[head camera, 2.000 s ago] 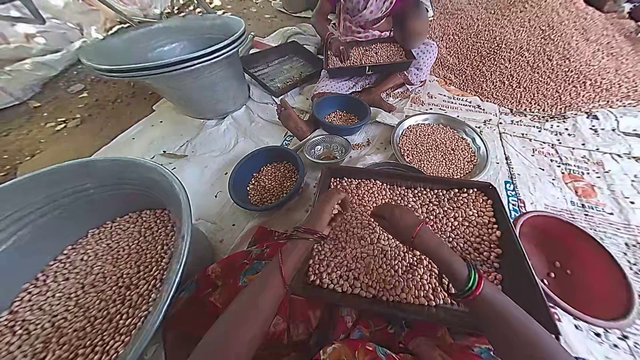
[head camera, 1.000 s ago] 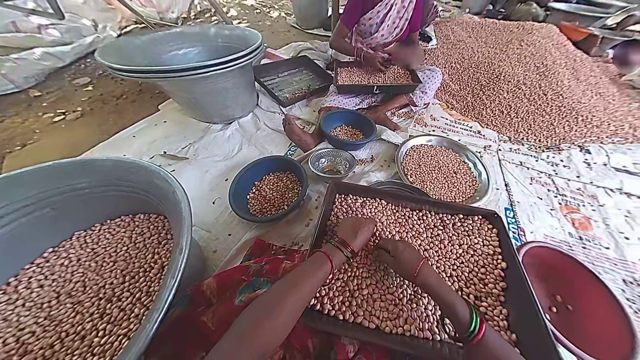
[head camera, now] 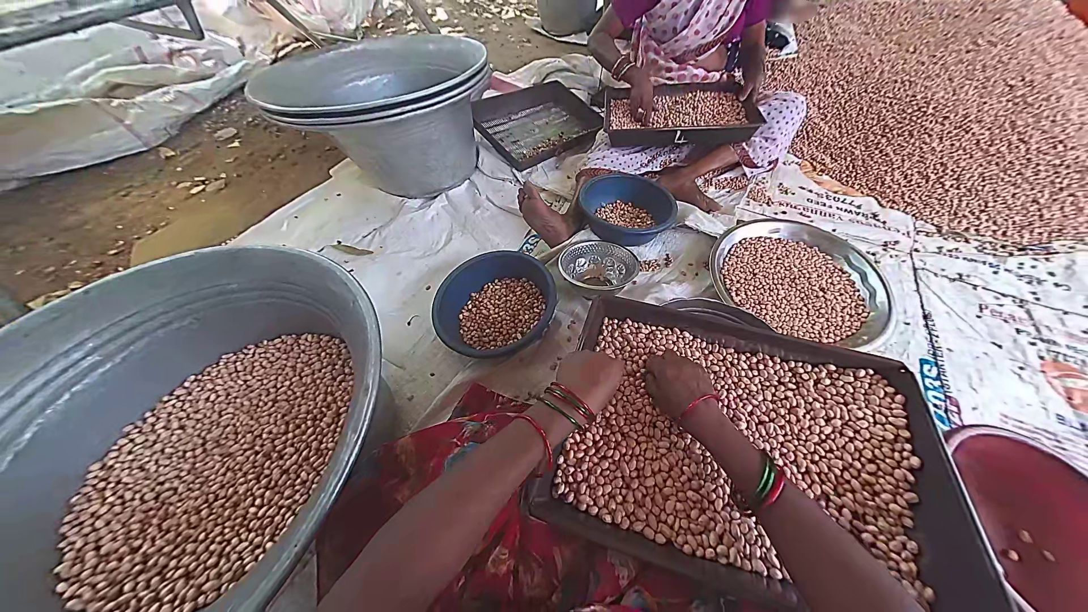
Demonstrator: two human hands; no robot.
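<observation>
A dark rectangular tray (head camera: pixel 935 476) full of pinkish-brown nuts or seeds (head camera: pixel 765 425) rests at my lap. My left hand (head camera: pixel 591 378) is at the tray's left side, its fingers bent down and hidden; whether it holds anything does not show. Close by on the right, my right hand (head camera: pixel 676 382) touches the heap with curled fingers, their tips also hidden. Beyond the tray stand a blue bowl (head camera: pixel 450 297) partly filled with the same nuts, a small perforated metal bowl (head camera: pixel 599 255) and a round steel plate (head camera: pixel 880 289) heaped with nuts.
A large metal tub (head camera: pixel 365 340) of nuts stands at left, stacked tubs (head camera: pixel 408 153) behind it. A red basin (head camera: pixel 1011 484) lies at right. Across the sheet a person (head camera: pixel 697 51) sits with another tray (head camera: pixel 688 136), near a second blue bowl (head camera: pixel 625 238) and a big nut pile (head camera: pixel 952 110).
My two hands, close together over the nuts one second ago, are now slightly apart, the left one nearer the tray's left edge.
</observation>
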